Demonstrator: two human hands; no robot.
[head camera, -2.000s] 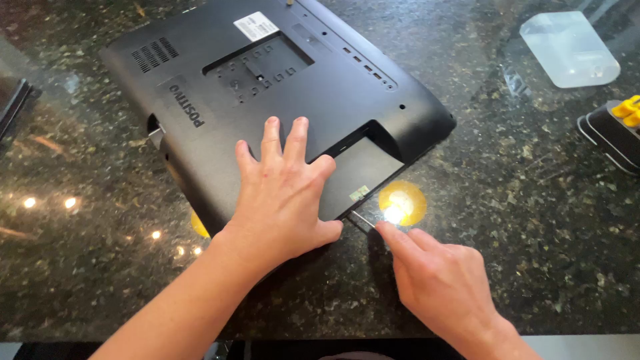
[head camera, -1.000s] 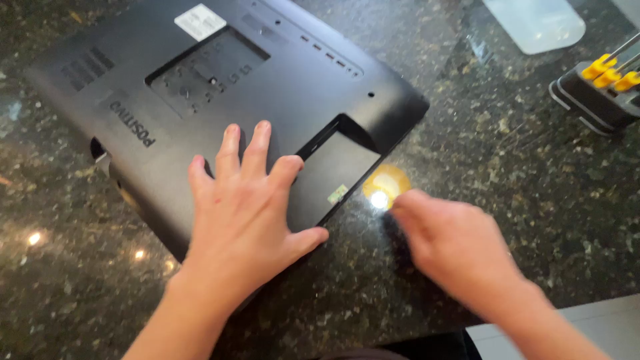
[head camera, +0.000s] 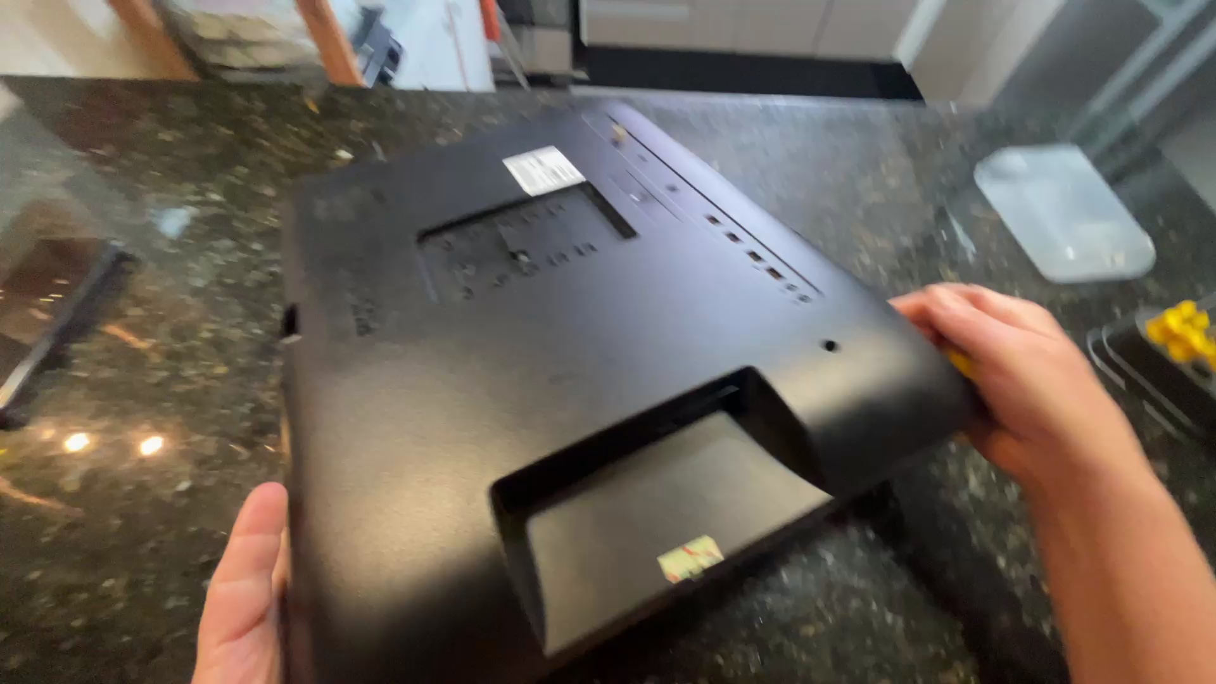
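A black plastic all-in-one computer or monitor (head camera: 589, 380) lies back side up, its near end tilted up off the granite. Its back shows a recessed mount plate, a row of ports, a white label and a deep recess with a small sticker. My left hand (head camera: 247, 589) holds the left edge, thumb visible and the other fingers largely hidden. My right hand (head camera: 1007, 380) grips the right edge near the lower corner. A bit of yellow shows under its fingers, perhaps a tool handle; what it is I cannot tell.
The dark granite countertop (head camera: 171, 532) carries everything. A translucent plastic lid or tray (head camera: 1069, 214) lies at the right, above a dark holder with yellow-handled tools (head camera: 1183, 332). A dark flat object with a raised edge (head camera: 66, 328) sits at the far left.
My left hand has gone from flat on the back cover to the left edge. My right hand has moved from near the recess to the right edge. The device's near end is now raised.
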